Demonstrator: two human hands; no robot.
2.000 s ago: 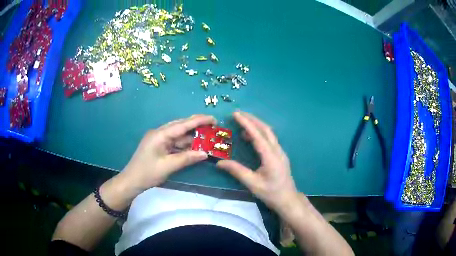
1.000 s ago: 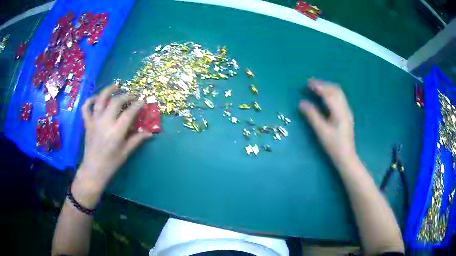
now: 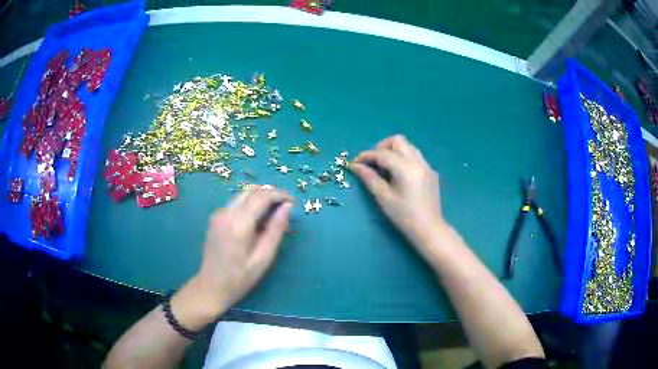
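My left hand (image 3: 249, 241) is at the mat's near middle, its fingers pinched. A sliver of a red circuit board (image 3: 291, 225) shows at its fingertips; my fingers hide most of it. My right hand (image 3: 404, 184) is at the right edge of the stray metal connectors (image 3: 313, 206), thumb and index finger pinched at a tiny gold connector (image 3: 351, 165), mostly hidden. The glittering gold and silver connector pile (image 3: 195, 126) lies at upper left. Red boards (image 3: 156, 187) lie at its lower left edge.
The left blue tray (image 3: 108, 119) holds many red boards. The right blue tray (image 3: 570, 194) holds small gold and silver parts. Open black-handled cutters (image 3: 530, 205) lie left of it. A red piece (image 3: 552, 106) lies beside that tray; another (image 3: 310, 6) is beyond the pale strip.
My left hand has moved right from the red boards, with red showing at its fingertips. My right hand has moved left to the stray connectors and its fingers have closed. The camera view has shifted.
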